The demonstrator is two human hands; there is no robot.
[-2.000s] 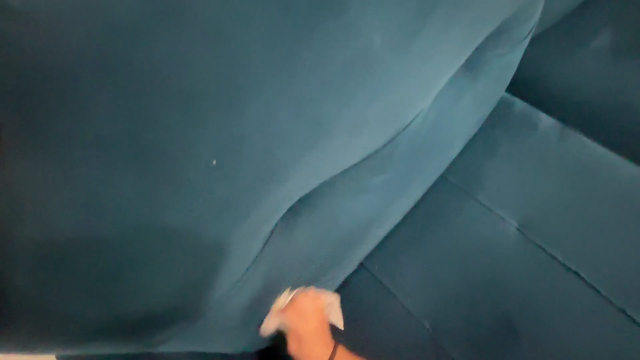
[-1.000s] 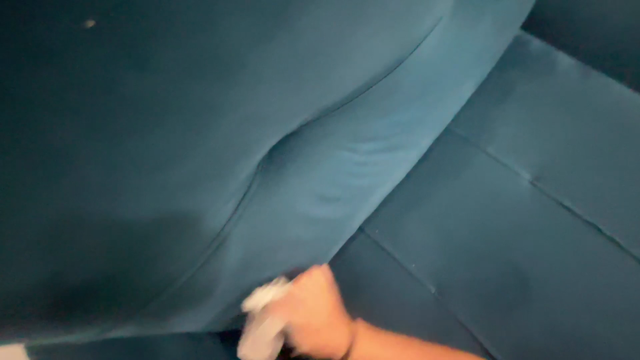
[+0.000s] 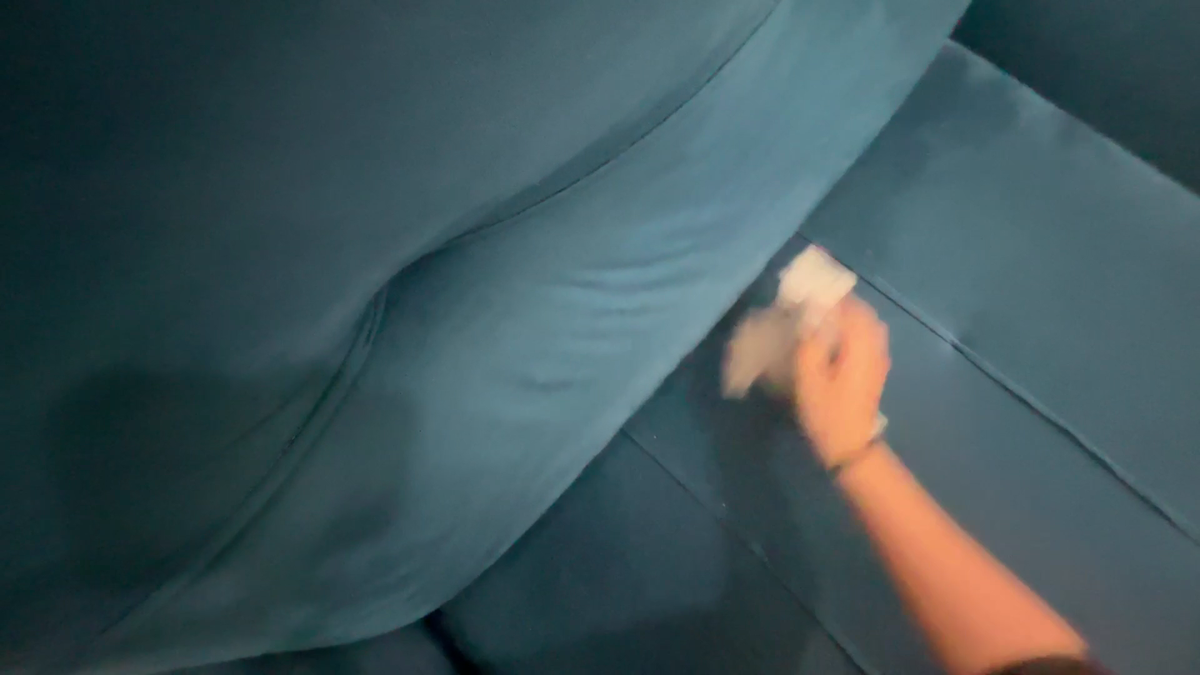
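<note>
My right hand, with a thin dark band at its wrist, grips a crumpled whitish cloth or tissue. Hand and cloth are over the seamed, dark blue-green upholstered panel on the right, close beside the edge of a large cushion in the same colour. Motion blurs the fingers and the cloth, and whether the cloth touches the fabric cannot be told. My left hand is not in view.
The large cushion fills the left and middle, with a long curved seam and small creases. Straight seams cross the panel at the right. A darker upholstered part lies at the upper right, and a dark gap shows at the bottom.
My right hand, holding the whitish cloth, has moved up and to the right, from the cushion's lower edge onto the seamed panel. More of the forearm shows.
</note>
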